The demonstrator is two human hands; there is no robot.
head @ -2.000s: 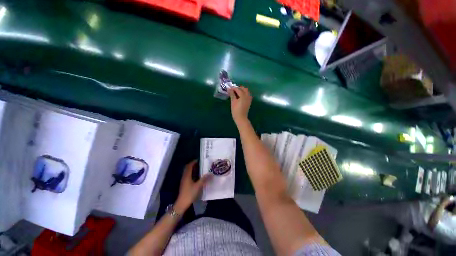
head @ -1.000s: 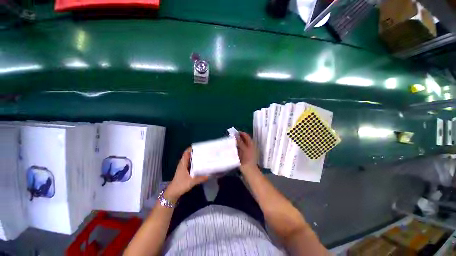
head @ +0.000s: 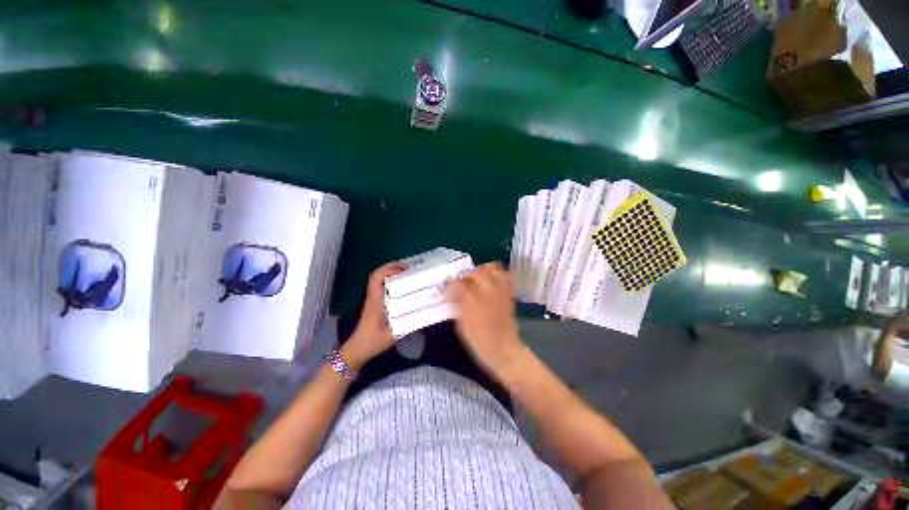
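A white box with dark gap lines along its side is held between my two hands at the bench's front edge, turned so its picture is not visible. My left hand grips its left side. My right hand is on its right side, fingers bent over the edge; whether something small is in those fingers cannot be told. A yellow seal sticker sheet with black dots lies on a fanned stack of white boxes to the right. A small grey item stands mid-bench.
Rows of white retail boxes with blue-black pictures stand at left. A red stool is on the floor below. A brown carton is at back right. A small yellowish scrap lies on the green bench. A person's arm shows at the right edge.
My right hand has come back from the small grey item to the box. The box has been lifted and tilted, so its picture is out of view. The camera view has shifted.
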